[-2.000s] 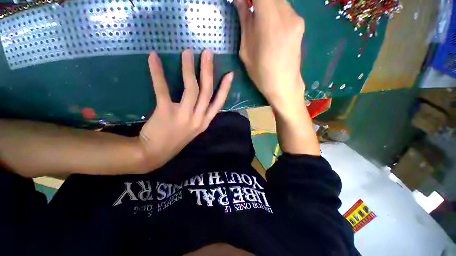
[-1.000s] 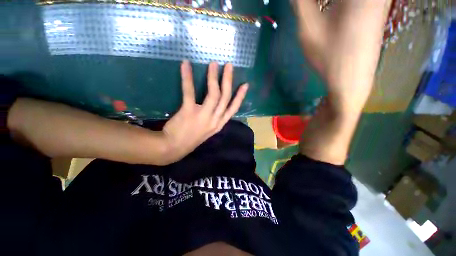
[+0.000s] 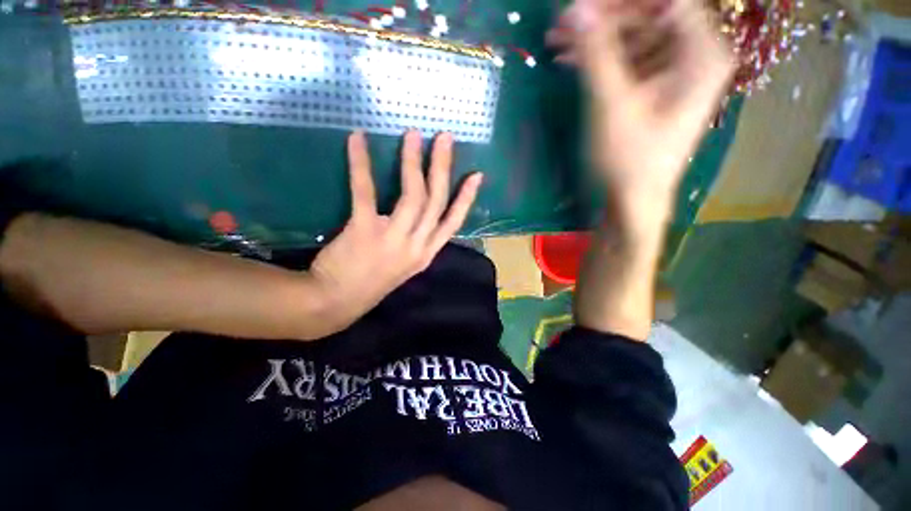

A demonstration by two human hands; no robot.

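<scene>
The perforated plate [image 3: 290, 80] lies on the green mat, full of small holes. A row of gold component heads [image 3: 260, 20] runs along its far edge, with red lead wires and white terminals [image 3: 442, 22] beyond it. My left hand [image 3: 385, 235] lies flat with fingers spread, fingertips at the plate's near edge, holding nothing. My right hand [image 3: 649, 90] is raised right of the plate, blurred, its fingers curled beside the loose component pile [image 3: 764, 45]. Whether it holds a component cannot be told.
Brown cardboard [image 3: 759, 160] edges the mat at the right. A red round container [image 3: 561, 255] sits below the near edge. A blue crate [image 3: 884, 135] and cardboard boxes [image 3: 834, 259] stand at the far right. A white surface [image 3: 744, 399] is at the lower right.
My right hand went from the plate's right end to the pile side, and has since shifted back left slightly. My left hand stays spread at the plate's near edge. The view has shifted.
</scene>
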